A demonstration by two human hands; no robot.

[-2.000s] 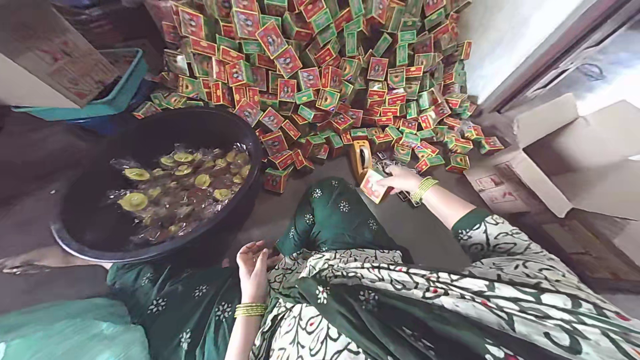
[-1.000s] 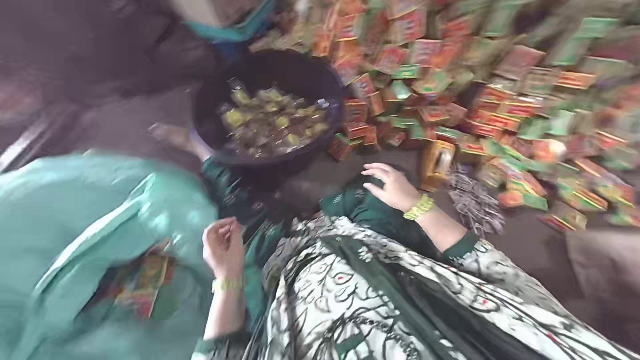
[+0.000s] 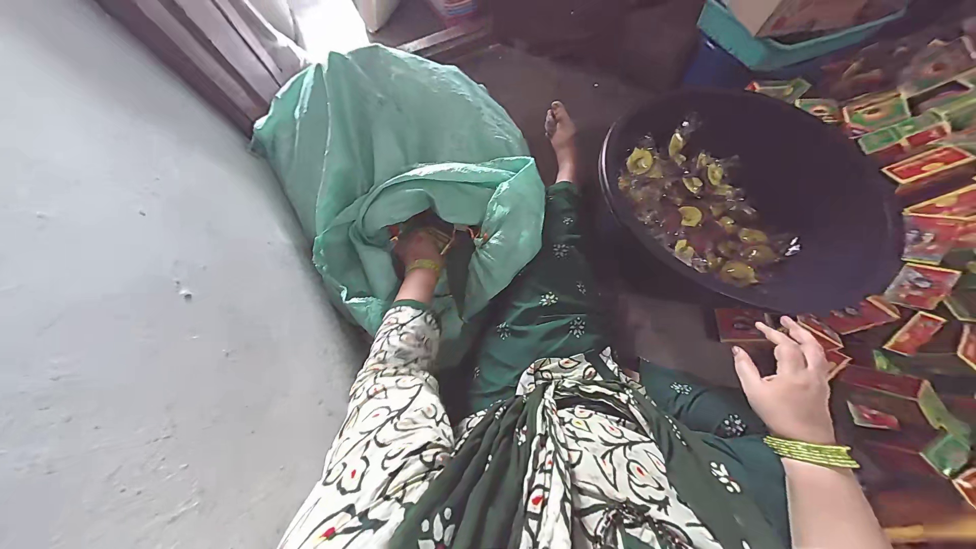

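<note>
My left hand (image 3: 424, 245) reaches into the mouth of a green woven sack (image 3: 396, 114); its fingers are partly hidden among dark and red things inside, so its grip is unclear. My right hand (image 3: 793, 381) hovers empty over my knee, fingers apart, below the rim of a black tub (image 3: 846, 206). In the tub lie small clear-wrapped packets (image 3: 690, 216) with yellow-green round pieces. Red and green printed small boxes (image 3: 921, 286) lie scattered to the right of the tub and near my right hand.
A pale wall (image 3: 152, 305) runs along the left side. My bare foot (image 3: 561, 130) rests between sack and tub. Behind the tub, a teal tray (image 3: 751, 46) holds a cardboard box (image 3: 793, 15).
My left hand has gone into the green sack. My right hand, which held a small box two seconds ago, is now empty. The view has swung far to the left.
</note>
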